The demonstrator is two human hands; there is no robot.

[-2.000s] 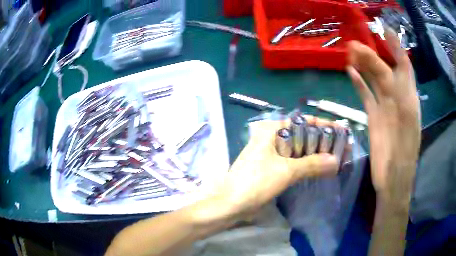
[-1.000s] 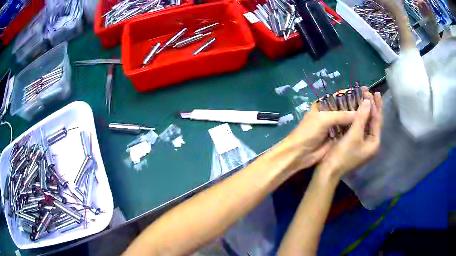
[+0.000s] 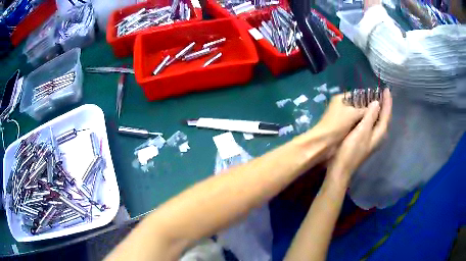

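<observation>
Several small metal cylinders point(image 3: 364, 97) stand side by side in a row at the top of my two hands, with thin dark red strands rising from them. My left hand point(image 3: 340, 120) reaches across from the lower left and is closed around the row. My right hand point(image 3: 365, 137) is pressed against it from the right, its fingers up along the cylinders. The fingers overlap, so the lower part of the row is hidden. The hands are beyond the bench edge at the right.
A white tray point(image 3: 113, 188) heaped with cylinders is at left. A red bin point(image 3: 194, 84) holds a few cylinders. A white pen-shaped tool point(image 3: 230, 125), a lone cylinder point(image 3: 134, 132) and film scraps point(image 3: 147, 154) lie on the green mat. Another person's pale sleeve point(image 3: 409, 56) is close at right.
My right hand, raised and apart two seconds ago, is now against the cylinders beside my left hand. Both hands have moved right, away from the tray. The view has swung right.
</observation>
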